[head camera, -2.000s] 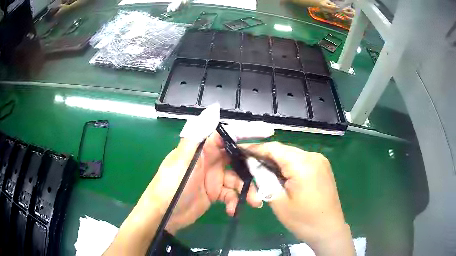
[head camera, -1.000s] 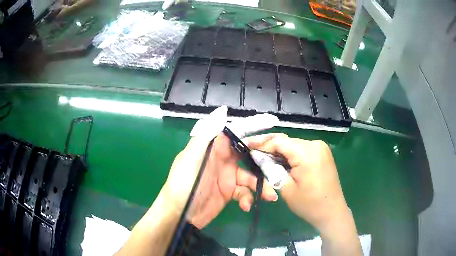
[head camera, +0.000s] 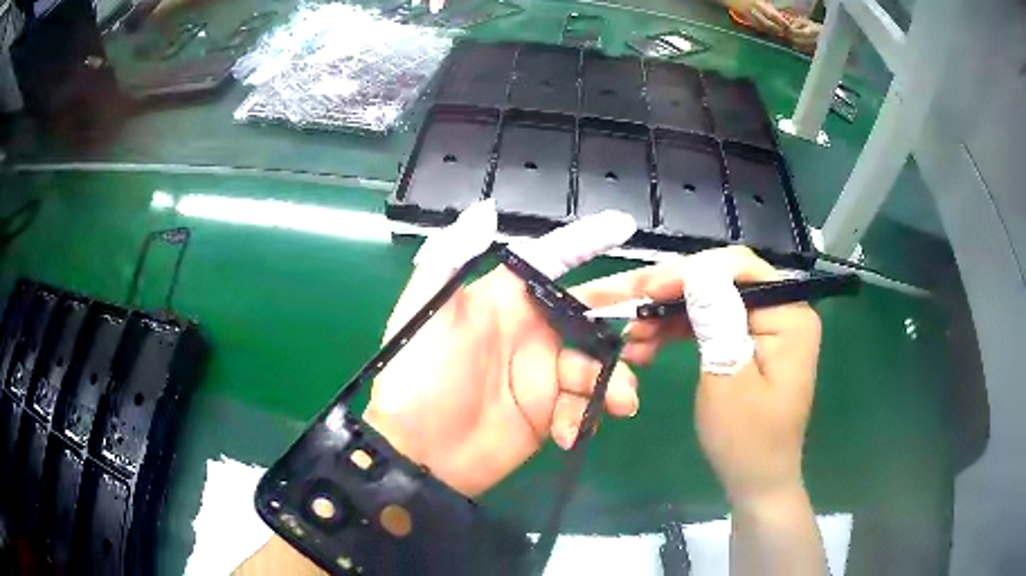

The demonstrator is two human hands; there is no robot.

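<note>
My left hand (head camera: 473,371), with white finger cots on thumb and finger, holds a black phone middle frame (head camera: 388,495) from beneath. Its wide plate with round camera holes is toward me, its narrow end up and away, between thumb and fingers. My right hand (head camera: 754,360), with a white cot on the thumb, holds slim black tweezers (head camera: 788,293). Their bright tips are at the frame's narrow end. I cannot tell whether the tips touch it or hold a small part.
An empty black blister tray (head camera: 608,180) lies ahead. Crinkled plastic bags (head camera: 338,73) lie beyond it to the left. A filled tray (head camera: 90,405) is at left, white sheets (head camera: 231,512) near me, a white post (head camera: 816,79) at right. A person's hands (head camera: 776,20) show opposite.
The frame has turned so its opening and camera plate show. My right hand has moved right, and the tweezers now show clearly, lying more level. The view has shifted slightly.
</note>
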